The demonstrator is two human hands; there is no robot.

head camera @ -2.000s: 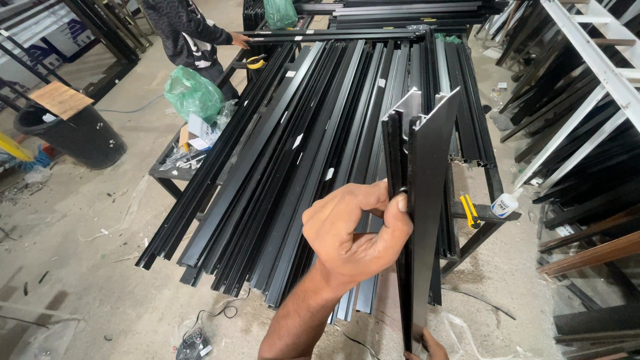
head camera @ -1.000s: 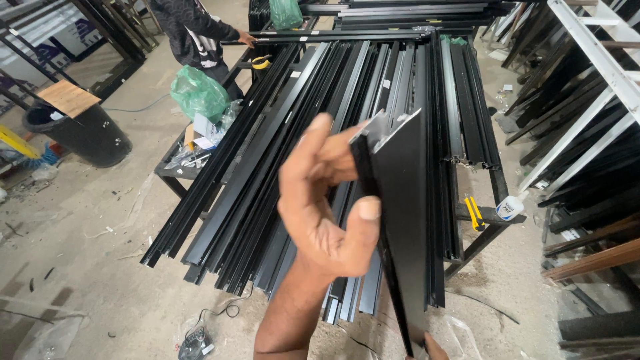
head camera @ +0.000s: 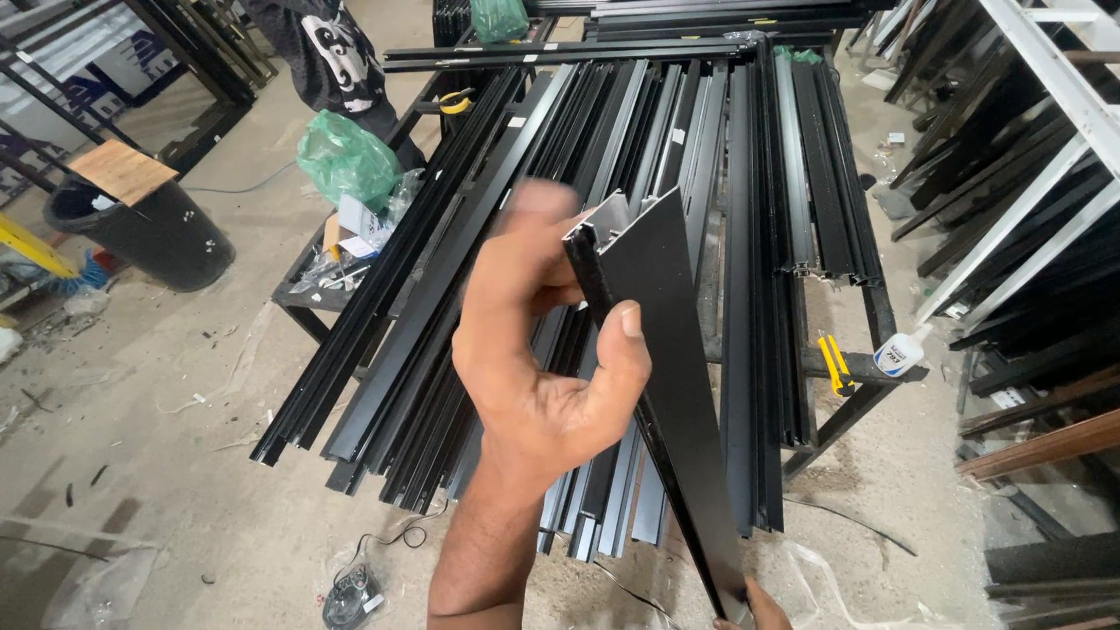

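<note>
My left hand (head camera: 556, 381) is at the upper end of a black metal profile (head camera: 674, 350), its thumb against the long edge and its other fingers curled near the far side. One raised finger is blurred, and whether the hand grips the profile is unclear. The profile stands tilted towards the camera, its mitred, bare-metal cut end uppermost. Low in the view, my right hand (head camera: 759, 608) is shut around the profile's lower part, mostly cut off by the frame. Behind both, many long dark metal profiles (head camera: 490, 206) lie side by side on a metal rack (head camera: 875, 324).
A yellow utility knife (head camera: 836, 363) and a white glue bottle (head camera: 901, 350) are at the rack's right corner. Green plastic (head camera: 346, 162) and small parts lie left. A person (head camera: 328, 61) stands behind. A black bin (head camera: 149, 236) is far left; white frames (head camera: 1032, 201) stand right.
Two seconds ago my left hand pinched the profile near its upper end; one second ago its fingers were spread. Now they are curled closer to the edge. My right hand stays at the lower part.
</note>
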